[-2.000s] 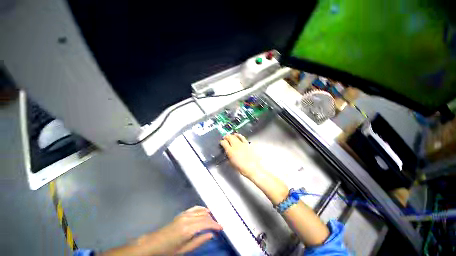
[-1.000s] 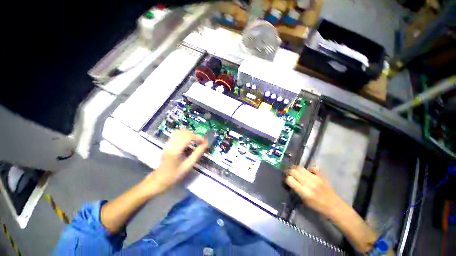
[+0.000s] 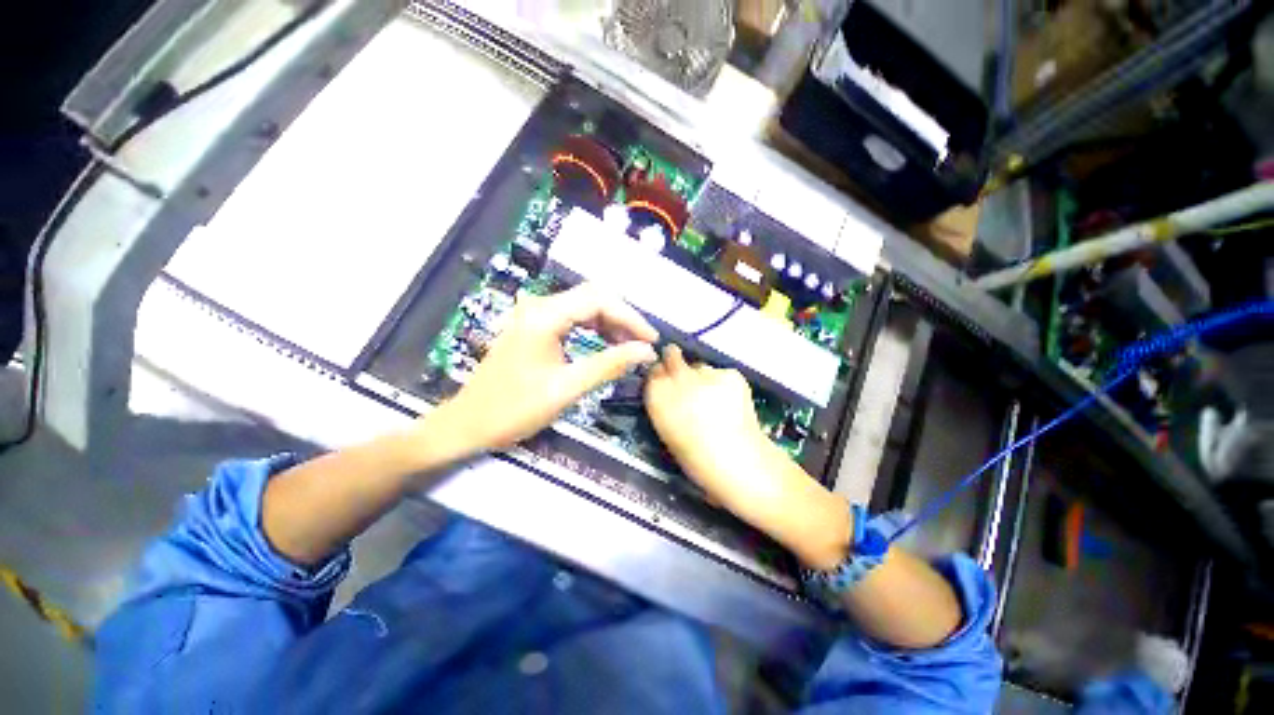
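The green circuit board (image 3: 461,328) sits in a black carrier (image 3: 419,300) in front of me. It bears long silver heat sinks (image 3: 773,349), two copper-orange wound rings (image 3: 587,171) and a brown-yellow transformer (image 3: 745,274). My left hand (image 3: 538,366) is over the near half of the board, its thumb and forefinger tips close together by the heat sink's near side. My right hand (image 3: 710,426) has its bent fingertips right beside them. Whether either hand holds a small thing between the fingertips cannot be told. The hands hide part of the near board.
Conveyor rails (image 3: 615,489) run along both sides. A blue coiled cord (image 3: 1188,335) reaches my right wrist. A fan (image 3: 671,39) and black bin (image 3: 883,119) stand beyond. An orange-and-blue item (image 3: 1076,538) lies right. Another person's blue sleeve (image 3: 1129,696) shows at lower right.
The view has moved closer over the board. My right hand has left the carrier's right edge and come over the board. My left hand's fingertips have moved inward to meet it.
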